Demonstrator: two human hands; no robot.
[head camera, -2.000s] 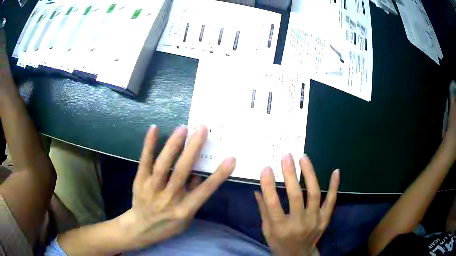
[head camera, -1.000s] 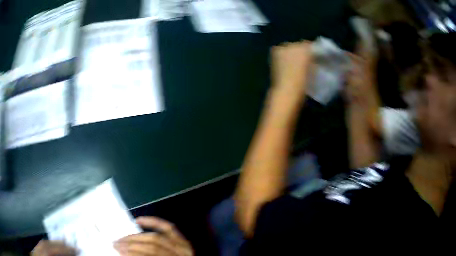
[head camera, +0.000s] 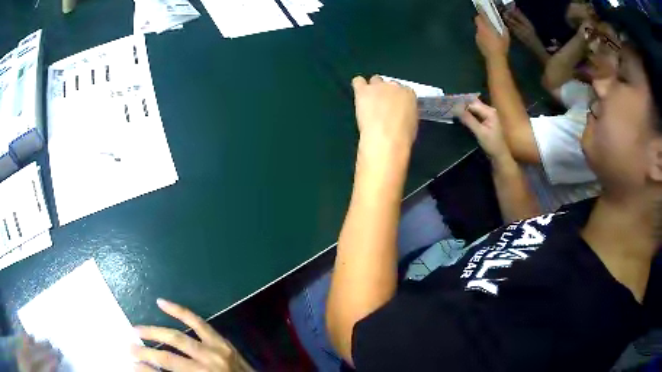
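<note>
A white leaflet (head camera: 81, 320) lies at the table's front edge at lower left; its surface looks blank from glare. My right hand (head camera: 190, 347) is at its right edge, fingers spread, the fingertips touching or just over the paper. My left hand (head camera: 36, 356) is blurred and cut off at the lower left corner, at the leaflet's lower left side; its grip cannot be made out. Folded leaflets (head camera: 22, 214) with dark bars lie beyond, at the left edge. An open leaflet stack (head camera: 109, 145) lies further up.
White cartons (head camera: 22, 94) stand at the left edge. Loose papers (head camera: 165, 14) and more sheets (head camera: 250, 16) lie at the far side. A person in a black shirt (head camera: 501, 290) sits at right, holding a leaflet (head camera: 443, 107) over the dark green table (head camera: 254, 182). Other people sit beyond.
The view has swung right, from the cartons towards the neighbour. My hands, spread over a leaflet two seconds ago, are now at lower left beside a smaller-looking sheet. My right index finger has lifted away.
</note>
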